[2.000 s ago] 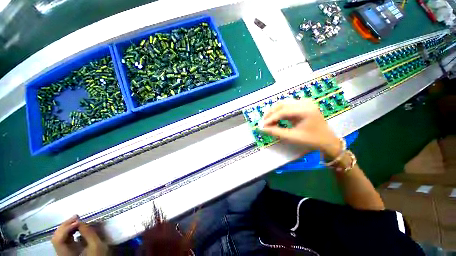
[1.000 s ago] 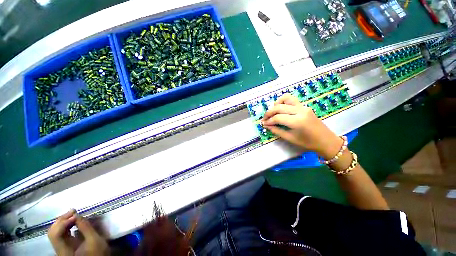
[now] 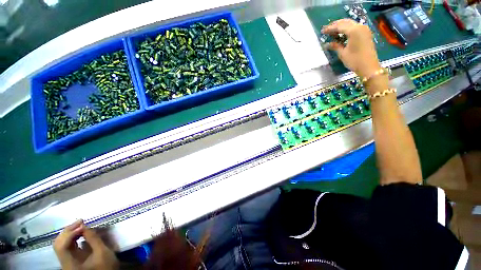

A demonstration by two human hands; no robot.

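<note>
My right hand, with two beaded bracelets, is over the pile of loose silvery parts on the back mat. Thumb and fingers are apart around a few parts, and it hides much of the pile. My left hand rests at the lower left on the front rail, fingertips close together. A small pale spot shows between them, but I cannot tell if it is a held part. A green circuit board panel with rows of small blue components lies between the conveyor rails, its right end partly behind my right wrist.
Two-part blue bin heaped with capacitors stands on the green mat at the back left. Another board panel is farther right on the conveyor. An orange-black device is at the back right. A small dark and pale item lies on the white bench.
My right hand has left the board panel and moved up and right to the silvery parts, uncovering the panel's left and middle. My left hand has stayed at the front rail.
</note>
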